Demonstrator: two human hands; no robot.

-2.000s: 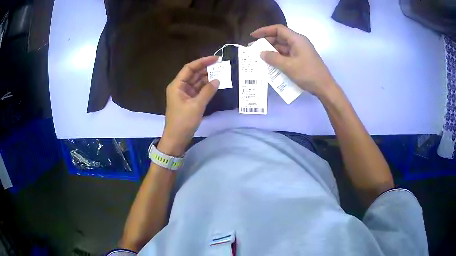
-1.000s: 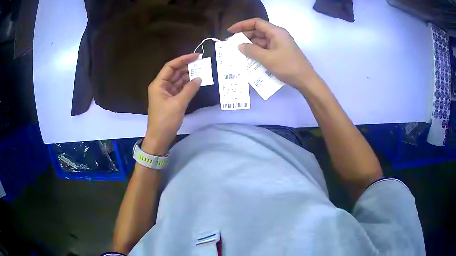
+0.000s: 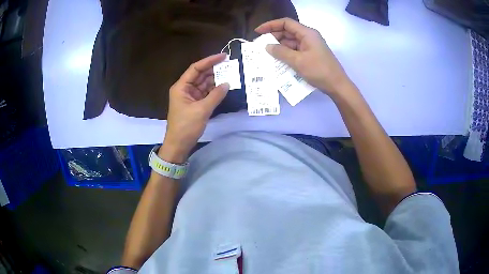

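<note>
A dark brown garment (image 3: 161, 64) lies spread on the white table, cut off by the top edge of the picture. My left hand (image 3: 195, 99) pinches a small white care label (image 3: 227, 74) between thumb and fingers over the garment's lower part. My right hand (image 3: 308, 56) holds white hang tags (image 3: 261, 80) fanned out; one with a barcode hangs straight down, another slants to the right. A thin pale tag string (image 3: 234, 41) loops between the label and the hang tags.
The white table (image 3: 397, 91) has a dark cloth piece (image 3: 370, 9) at its far side and dark plastic-covered goods (image 3: 464, 12) at the top right. A sheet of purple seal stickers (image 3: 479, 96) hangs over the right edge. A blue crate (image 3: 102, 166) with bagged goods stands below left.
The whole view shifts slightly between frames. My hands keep the same hold on the care label and the hang tags; nothing has been let go.
</note>
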